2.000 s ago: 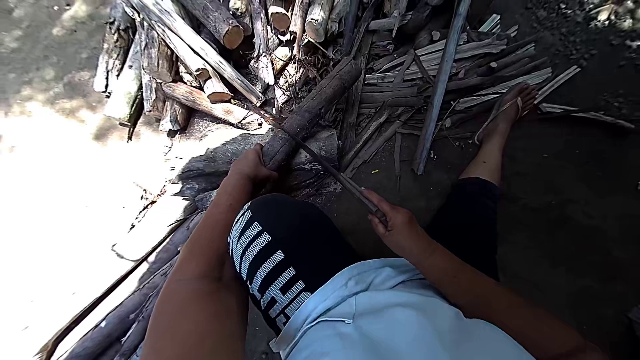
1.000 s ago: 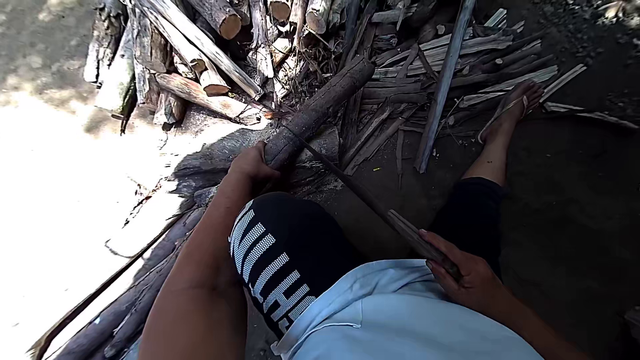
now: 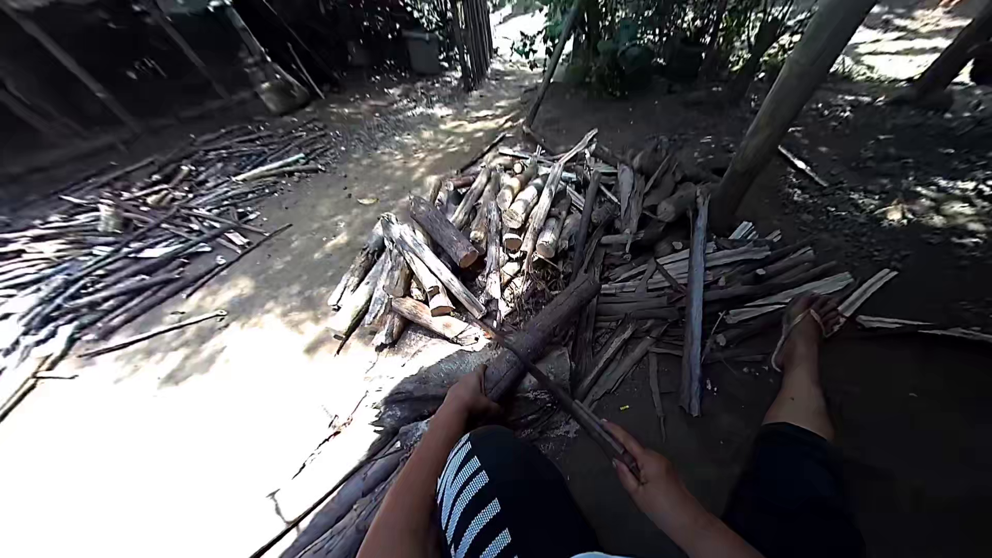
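Note:
A thick dark log (image 3: 546,329) lies aslant in front of me, its near end by my knee. My left hand (image 3: 471,397) holds that near end. Across the log runs a long, thin, dark tool (image 3: 549,381), which looks like a saw or long blade; its exact kind cannot be told. My right hand (image 3: 642,469) is closed around the tool's near end, to the right of my left knee. The tool's far part crosses the log's upper side and reaches toward the woodpile. Under the log is a larger greyish piece of wood (image 3: 434,384), partly hidden.
Cut logs (image 3: 523,203) are heaped ahead, with split sticks (image 3: 721,267) to their right. A long pole (image 3: 695,310) lies near my sandalled foot (image 3: 806,325). More branches (image 3: 147,248) spread at the left. A slanting post (image 3: 790,108) stands at the right.
The view has tilted up, showing more ground ahead. My right hand drew back toward my body between the two earlier frames; my left hand stays on the log.

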